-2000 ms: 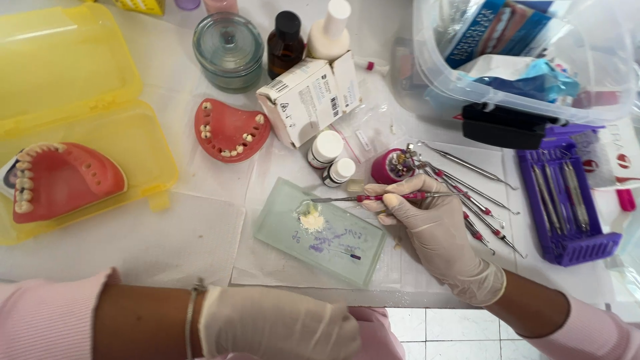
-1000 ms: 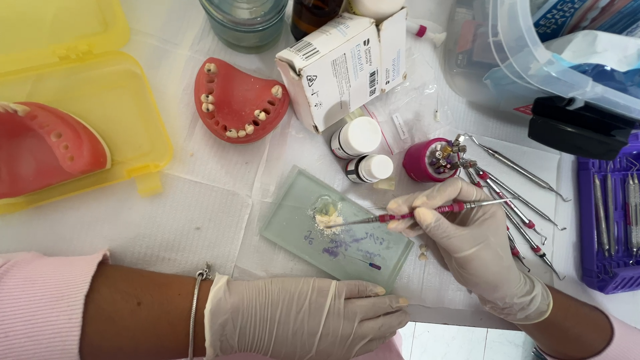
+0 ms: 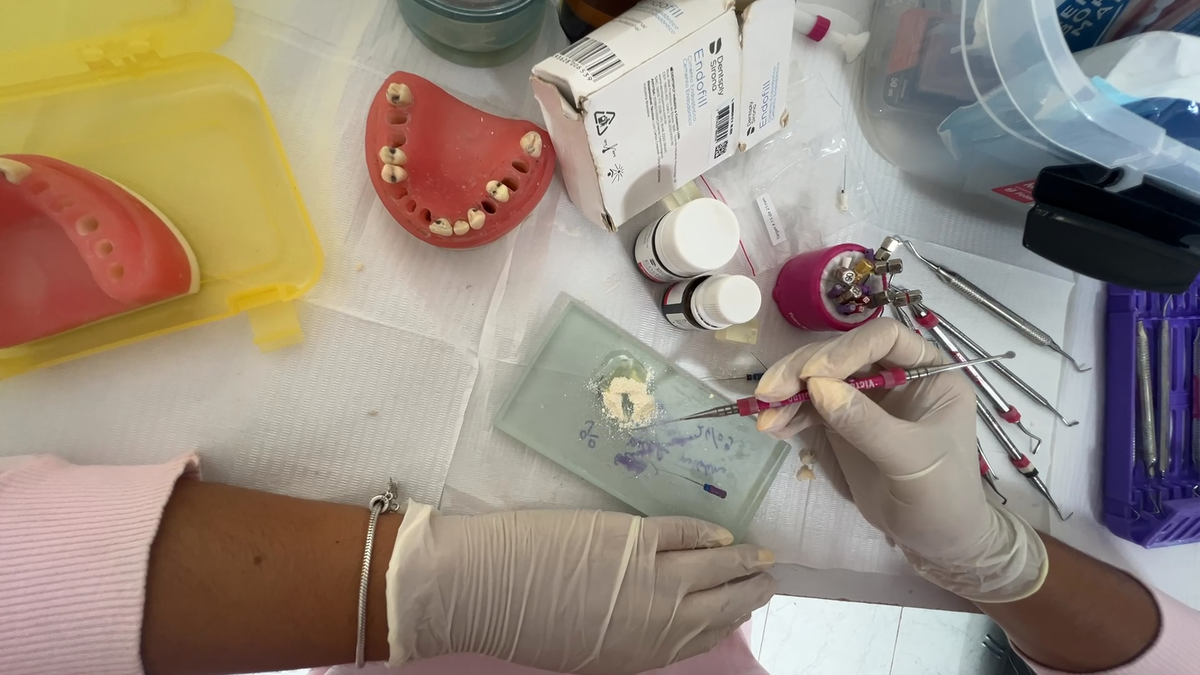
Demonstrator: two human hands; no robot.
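Observation:
My gloved right hand grips a metal dental instrument with pink bands like a pen. Its thin tip points left, over the glass mixing slab, beside a mound of pale powder with a clear wet patch behind it. My gloved left hand lies flat, palm down, at the slab's near edge, its fingers pointing right and holding nothing visible. A small file with a blue handle lies on the slab. Two white-capped bottles stand behind the slab.
A red dental model sits back left, near an Endofill box. A yellow case holds another model. Right of the slab are a pink file holder, several dental instruments, a clear tub and a purple instrument tray.
My left hand has moved right and its fingers have straightened beside the slab. The instrument's tip has left the powder's far side and is at its near right side. The view is closer.

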